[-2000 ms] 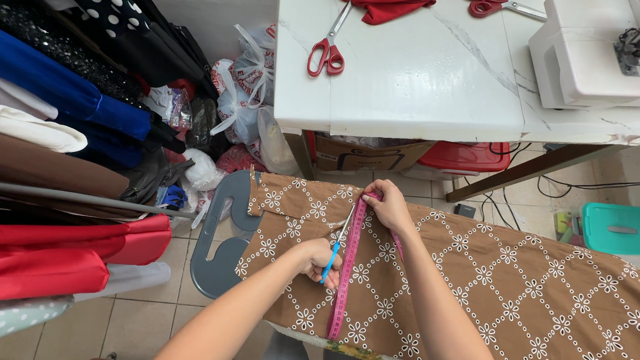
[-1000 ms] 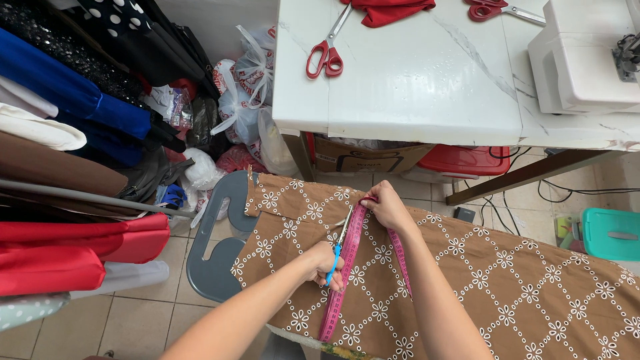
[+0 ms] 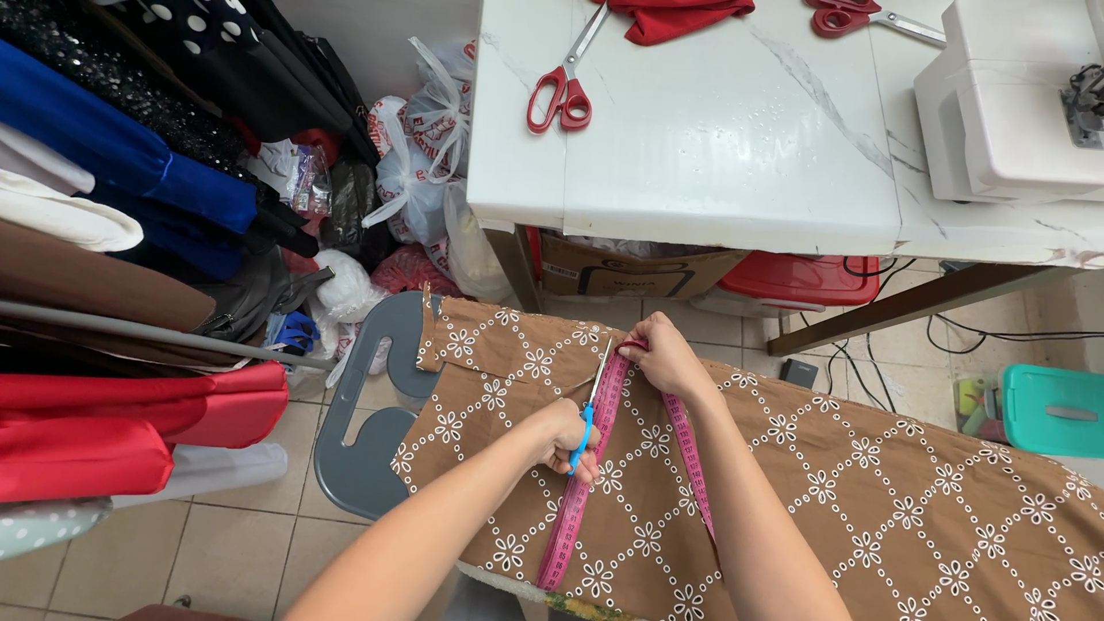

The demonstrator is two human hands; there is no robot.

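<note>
My left hand holds blue-handled scissors over brown fabric with a white flower print. The blades point away from me and look parted, one of them close beside a pink measuring tape. At the fabric's far edge, my right hand pinches the top of the tape. One length of tape runs down toward me between the hands; another hangs past my right wrist. The fabric lies over an ironing board, whose grey end shows at the left.
A white table ahead bears red-handled scissors, a second pair, red cloth and a white sewing machine. Clothes hang on a rack at left. Plastic bags, a cardboard box and a teal-lidded bin are on the floor.
Since the earliest frame, the tape beside my right wrist has come more into view as a second hanging length. Both hands stay near the same part of the fabric.
</note>
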